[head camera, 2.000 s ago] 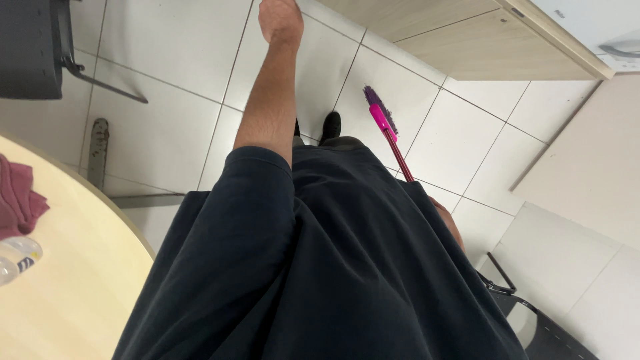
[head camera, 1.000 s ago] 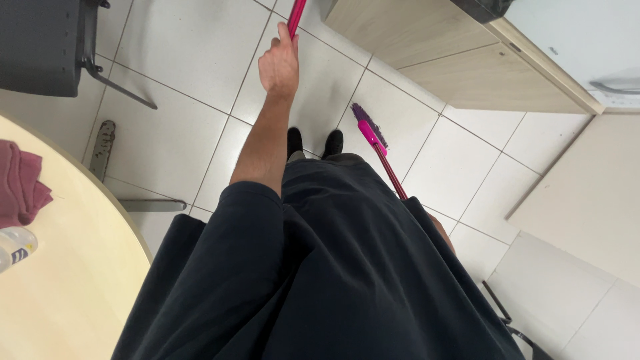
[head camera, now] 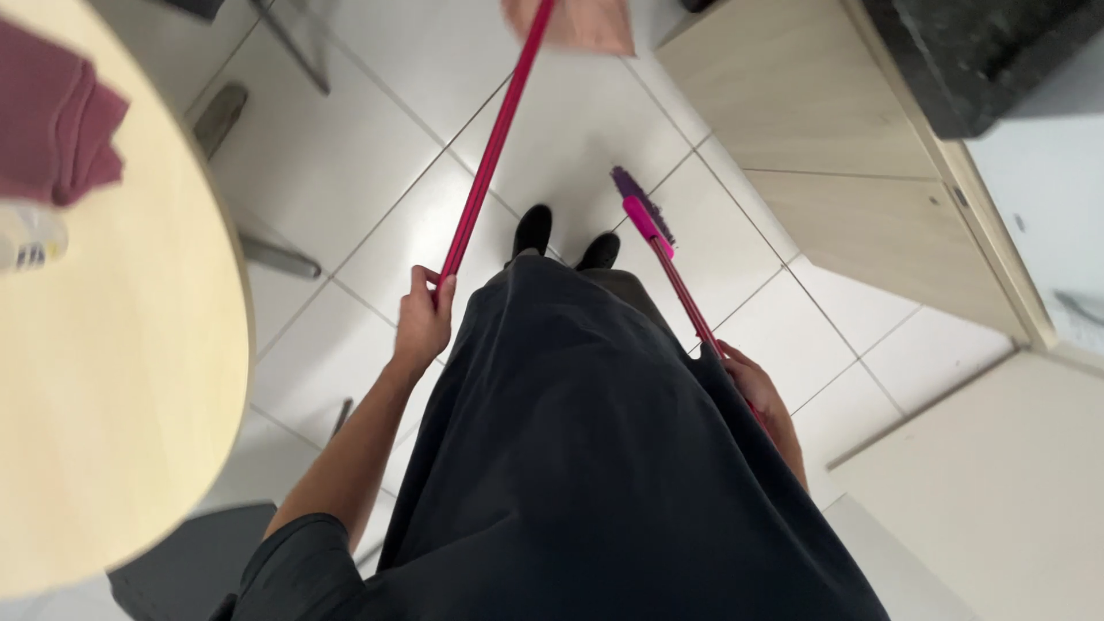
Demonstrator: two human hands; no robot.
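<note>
My left hand (head camera: 424, 319) is closed around the lower part of a red pole (head camera: 492, 155), which slants up to the top edge. At the pole's upper end is a blurred, translucent pinkish piece (head camera: 573, 24), cut off by the frame; it may be a dustpan, but I cannot tell. On my right side, my right hand (head camera: 755, 384) grips the red handle of a broom (head camera: 647, 226) with a pink head and purple bristles. The broom head is over the floor tiles, just right of my black shoes (head camera: 533, 228). Dark clothing partly hides the right hand and handle.
A round, light wood table (head camera: 172, 345) stands at left, bearing a folded maroon cloth (head camera: 60, 121) and a clear plastic container (head camera: 30, 237). Wooden cabinets (head camera: 828, 155) with a dark stone countertop (head camera: 966, 60) stand at upper right. A dark chair (head camera: 194, 561) is at lower left.
My left hand has come back from the top of the view toward my body and holds the pole, whose pinkish end now shows. The broom stays in my right hand. The view has shifted.
</note>
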